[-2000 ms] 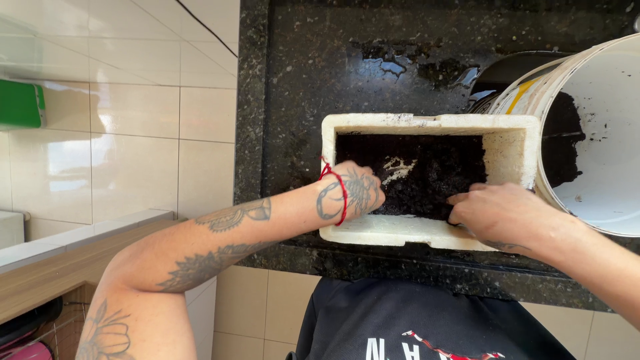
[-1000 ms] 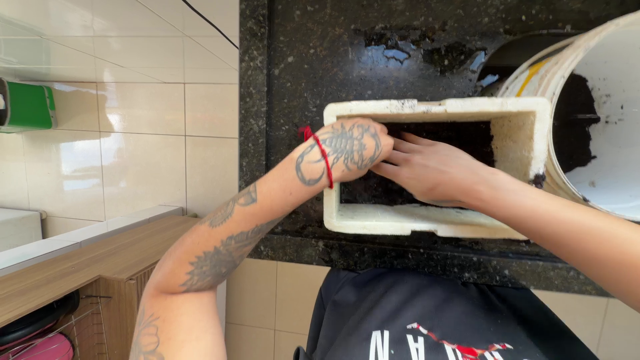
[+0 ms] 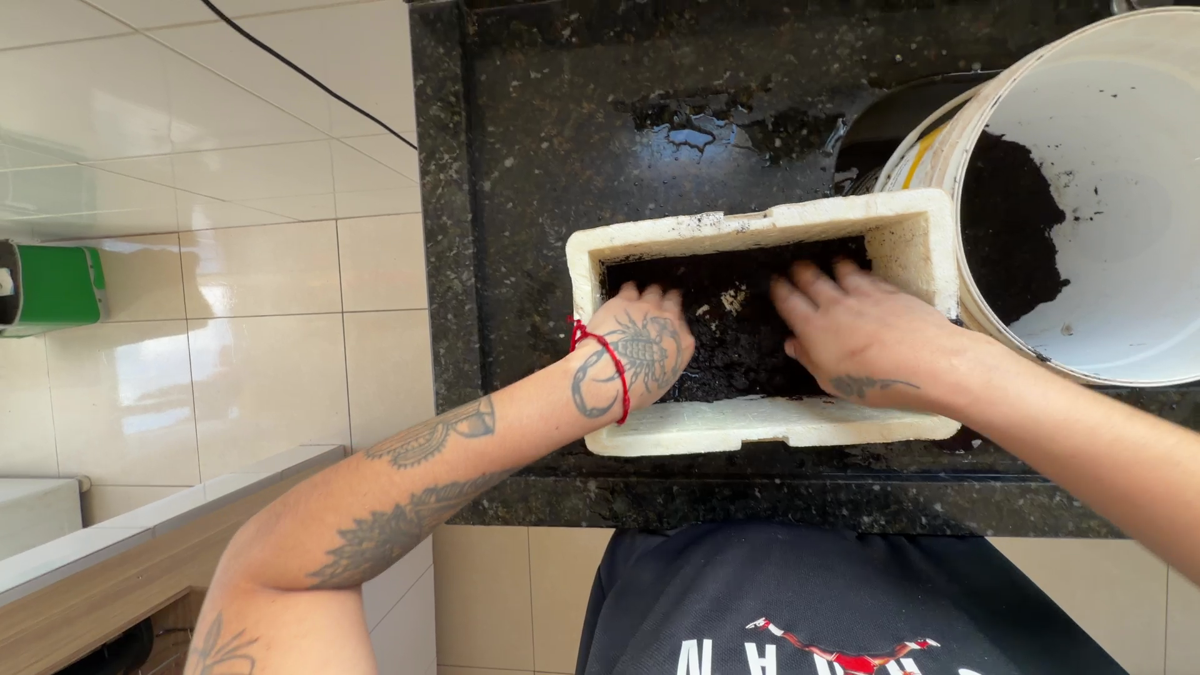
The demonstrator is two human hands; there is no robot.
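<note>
A white foam box (image 3: 769, 427) stands on the dark granite counter, with dark, damp soil (image 3: 741, 361) inside. My left hand (image 3: 649, 342), a red string bracelet (image 3: 614, 361) at its wrist, reaches into the left end of the box; its fingertips touch the soil and are partly hidden. At the right end my right hand (image 3: 858, 328) lies with fingers spread on the soil, slightly blurred. Between the hands a pale patch (image 3: 733, 300) shows on the soil. Neither hand visibly holds anything.
A white plastic bucket (image 3: 1125, 187) with dark soil inside lies tilted against the box's right side. Water (image 3: 694, 136) wets the granite counter (image 3: 553, 141) behind the box. A green container (image 3: 61, 284) stands at the far left.
One second ago my hands were close together at the box's left side. My right hand has moved right, so the hands are now apart, and the soil between them shows.
</note>
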